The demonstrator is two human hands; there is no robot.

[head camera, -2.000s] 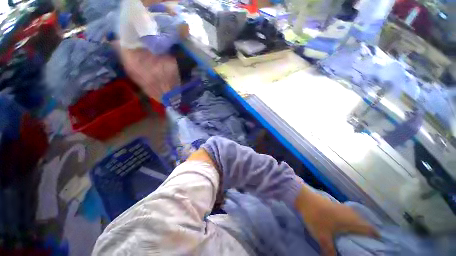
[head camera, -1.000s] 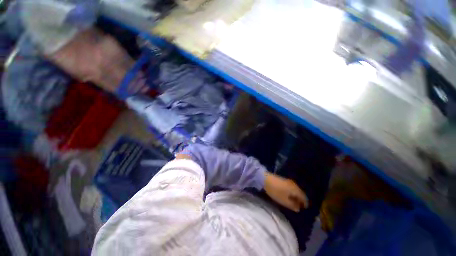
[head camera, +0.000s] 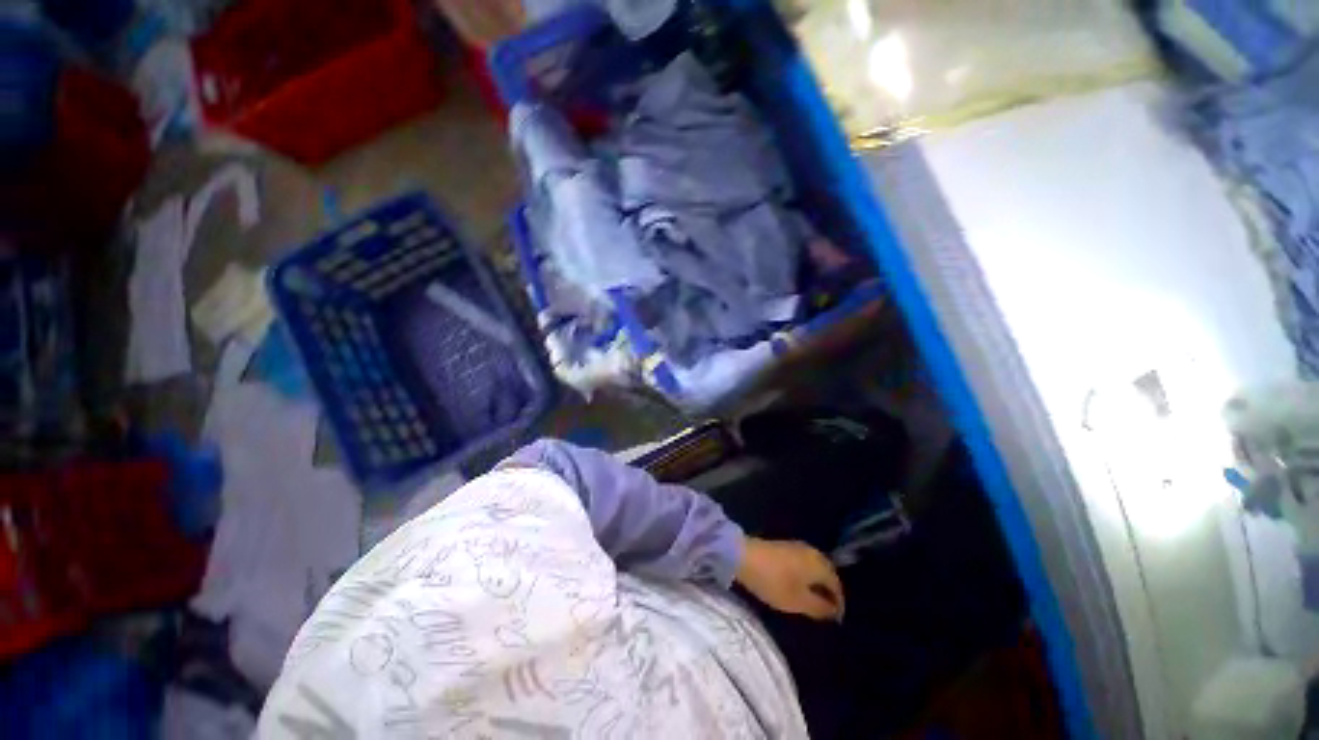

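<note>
My left hand [head camera: 796,581], small and blurred, is low near the centre, past the end of a lilac sleeve. Its fingers look loosely curled. I see nothing held in it, but cannot tell if they are closed. My right hand is out of the picture. A blue basket heaped with grey-blue cloth pieces [head camera: 702,203] stands beside the table, above my hand in the view. A lower blue lattice basket [head camera: 347,369] stands on the floor to its left, with a pale strip inside.
The white table [head camera: 998,188] with a blue edge [head camera: 948,354] runs down the right side. Glare hides part of it. Blurred machine parts [head camera: 1280,441] are at the far right. Red baskets [head camera: 316,80] and pale cloth strips [head camera: 275,506] are on the floor at left. Dark space lies under the table.
The view has swung left and down. The light blue cloth at my left hand two seconds ago is gone from it. The hand is now lower, beside my white printed clothing.
</note>
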